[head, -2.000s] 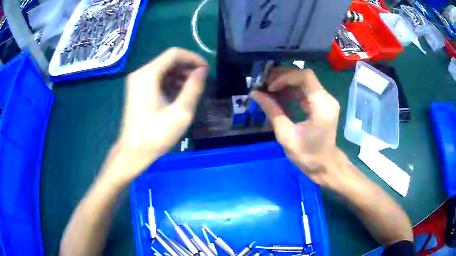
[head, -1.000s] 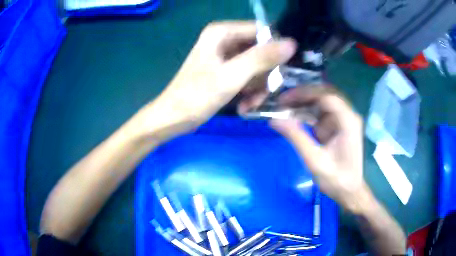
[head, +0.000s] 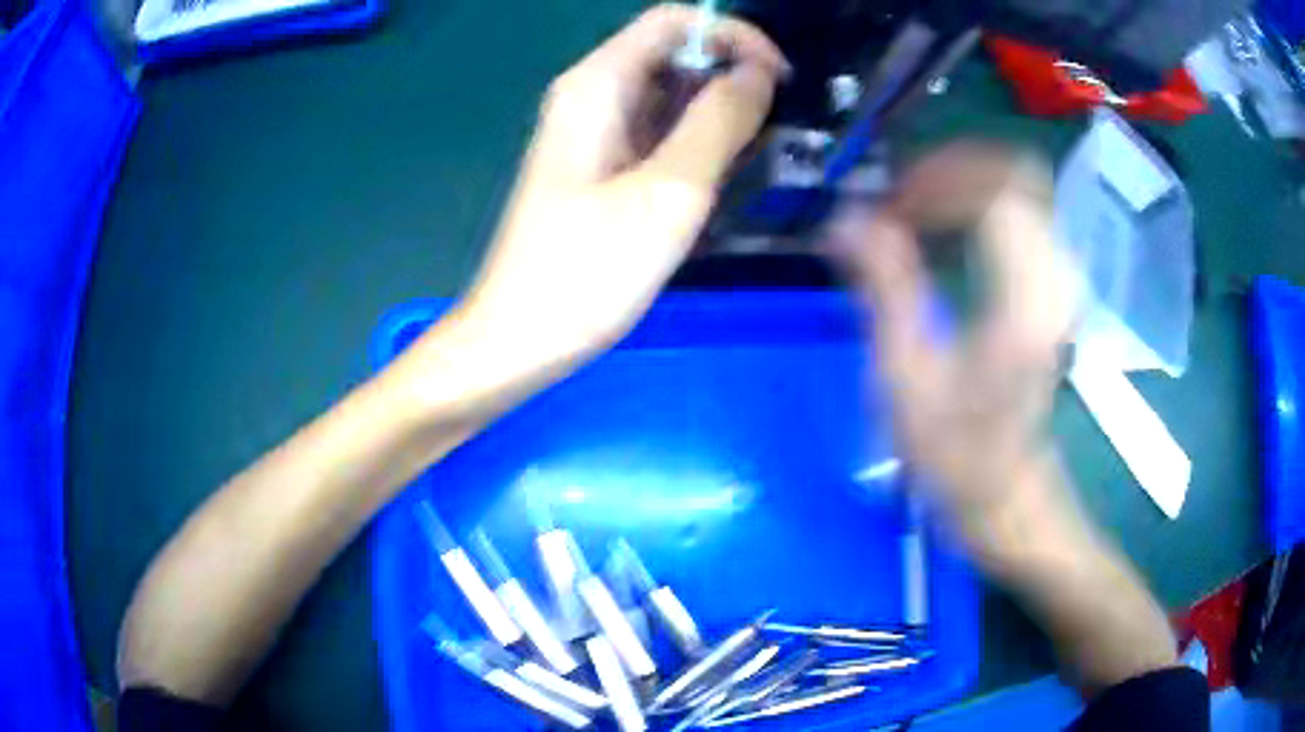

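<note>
My left hand (head: pixel 608 200) is above the back left of the blue parts tray (head: pixel 601 329), its thumb and fingers closed on a plunger assembly (head: pixel 697 55) with a thin pin pointing up. My right hand (head: pixel 973 315) is strongly blurred over the tray's back right corner; its fingers look apart, and I cannot tell whether it holds anything. The press fixture (head: pixel 802 157) is a blurred metal block between my hands. Several silver plunger assemblies (head: pixel 616 629) lie loose in the front of the tray.
The dark press head (head: pixel 1102 50) overhangs at the upper right. A red bin (head: pixel 1095 86), a clear plastic box (head: pixel 1131 243) and a white card (head: pixel 1138 436) are on the right. A blue bin (head: pixel 57 286) is far left, a white tray (head: pixel 229 17) upper left, a small blue bin (head: pixel 1278 415) far right.
My hands were close together at the fixture a second ago; my right hand has moved away to the right. My left hand still has its part. The view has shifted.
</note>
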